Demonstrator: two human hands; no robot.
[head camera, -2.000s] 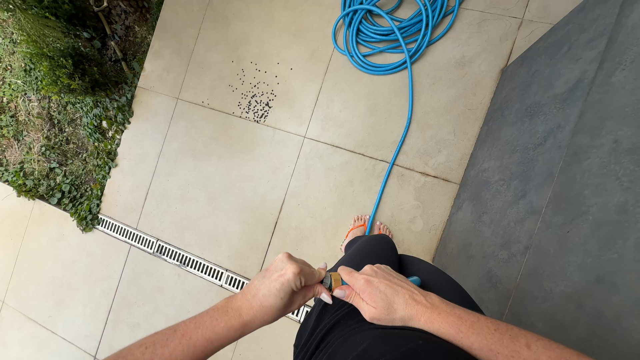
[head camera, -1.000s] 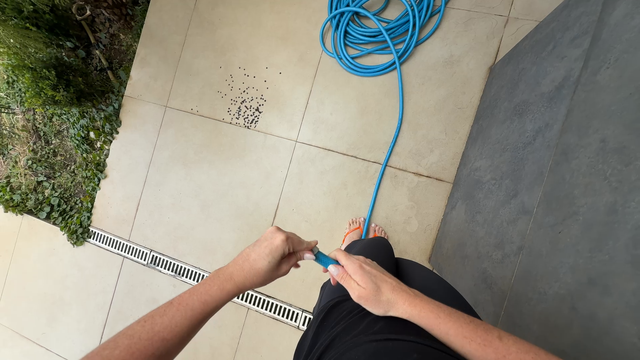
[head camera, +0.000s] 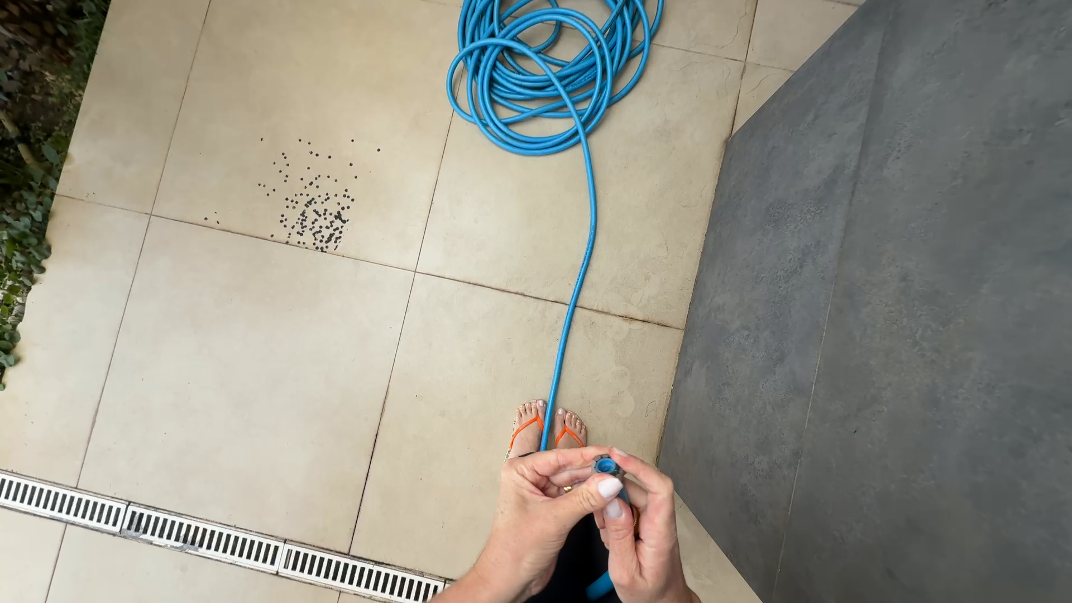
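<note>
My left hand (head camera: 548, 511) and my right hand (head camera: 645, 523) meet low in the view, around the end of a blue garden hose. A hose connector (head camera: 607, 466) with a round blue opening points up between the fingertips. The left thumb and fingers pinch it from the left; the right hand holds it and the hose just below from the right. A piece of hose (head camera: 600, 584) shows under the right hand. The long blue hose (head camera: 589, 226) runs up between the feet to a loose coil (head camera: 536, 84) on the tiles. Parts of the connector are hidden by the fingers.
My feet in orange flip-flops (head camera: 528, 423) stand on beige tiles (head camera: 243, 360). A slotted drain channel (head camera: 201, 536) crosses the lower left. Small dark pellets (head camera: 318, 219) lie scattered on the tiles. Dark grey panels (head camera: 921, 293) fill the right side; plants (head camera: 17, 260) edge the left.
Both hands have drawn together around the hose end, and the connector's opening now faces up into view. One second ago the left hand was farther left of the blue piece. The view has shifted.
</note>
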